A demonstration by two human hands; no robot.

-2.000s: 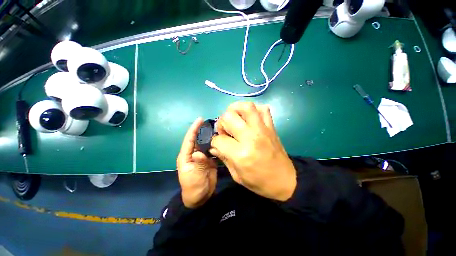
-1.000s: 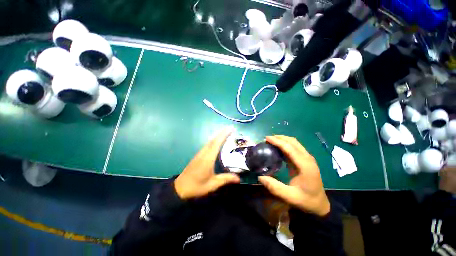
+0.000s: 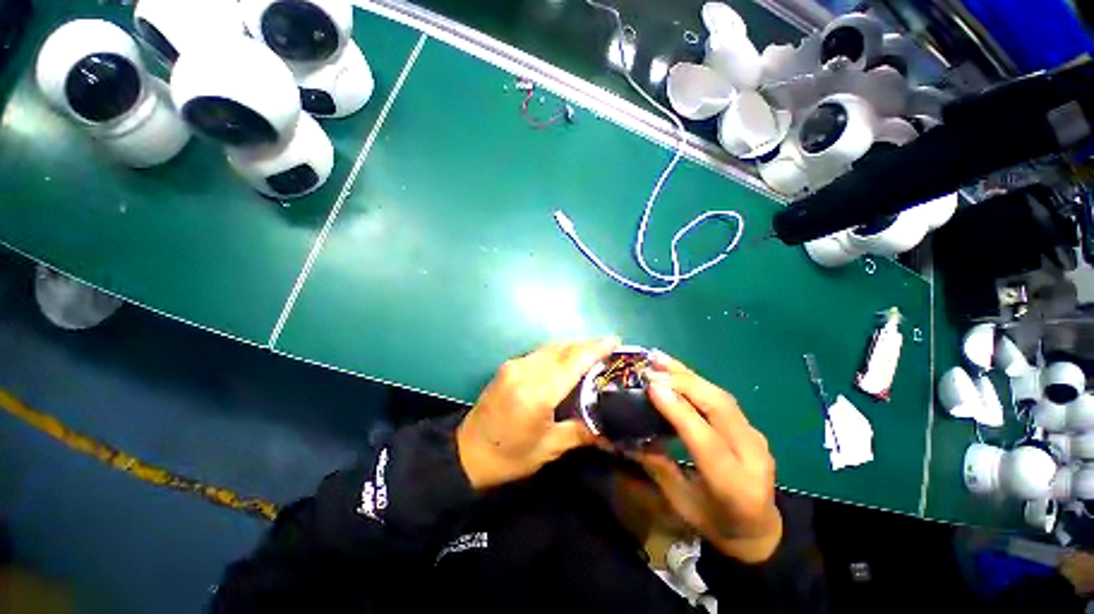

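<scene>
My left hand (image 3: pixel 528 408) and my right hand (image 3: pixel 720 462) hold a camera head (image 3: pixel 626 402) between them at the front edge of the bench. The head is open at the top, with red and yellow wires showing inside a white rim. A dark part sits against the opening on the side toward me. My left hand is wrapped around the left side of the shell. My right hand's fingers press on the right side of the dark part. The palms' inner sides are hidden.
Assembled white cameras (image 3: pixel 234 102) stand at upper left. A white cable (image 3: pixel 654 282) lies mid-bench. A black electric screwdriver (image 3: pixel 924 174) hangs at upper right. A tube (image 3: pixel 882 356), a thin tool (image 3: pixel 817 381) and a white cloth (image 3: pixel 849 434) lie at right. White shells (image 3: pixel 753 120) line the rear.
The dark part and the white shell, side by side a second ago, are now together and my hands are closer. The view has turned, so the bench appears tilted.
</scene>
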